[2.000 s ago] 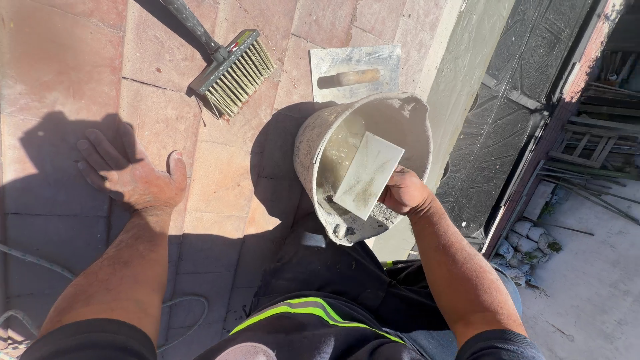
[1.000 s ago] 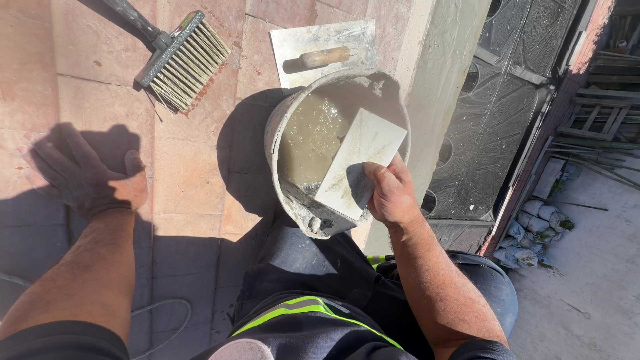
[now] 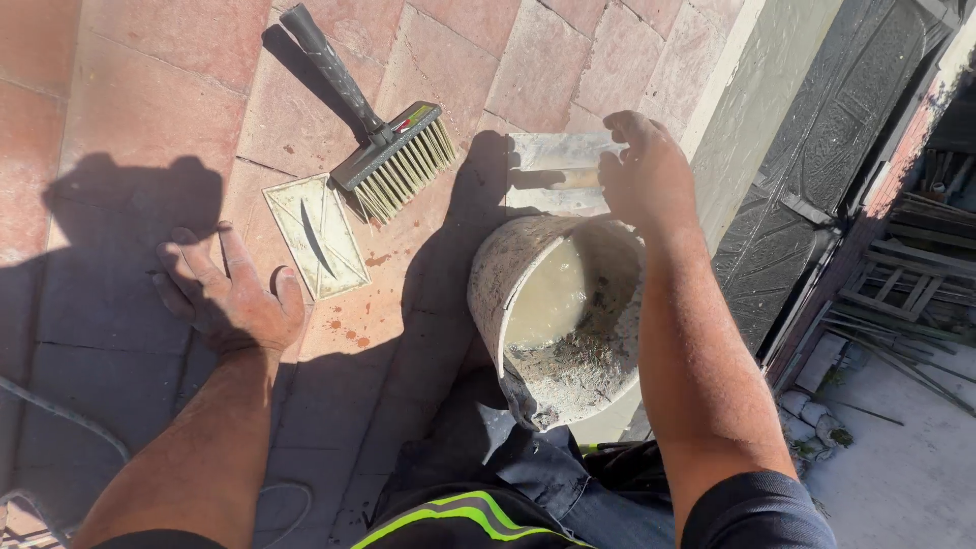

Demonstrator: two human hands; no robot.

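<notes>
My left hand [image 3: 229, 293] rests spread on the terracotta tiles, holding nothing. Just right of it a pale rectangular float [image 3: 316, 236] lies on the tiles, its top corner by the bristles of a wide masonry brush [image 3: 396, 156] with a black handle. My right hand [image 3: 648, 171] is over the right end of a steel plastering trowel [image 3: 560, 156] with a wooden grip; whether the fingers have closed on it cannot be told. Below the trowel a mortar-crusted bucket [image 3: 484, 290] tilts toward me, murky water inside.
A strip of smooth grey render [image 3: 762, 107] edges the tiles on the right. Beyond it are a dark metal panel [image 3: 827, 145] and, farther down, stacked wood [image 3: 900, 282] and rubble. A thin cable [image 3: 72, 415] runs over the tiles at lower left. My legs are below the bucket.
The pale float, earlier in my right hand over the bucket, now lies on the tiles beside the brush. My right hand has moved up to the trowel. My left hand stays on the tiles.
</notes>
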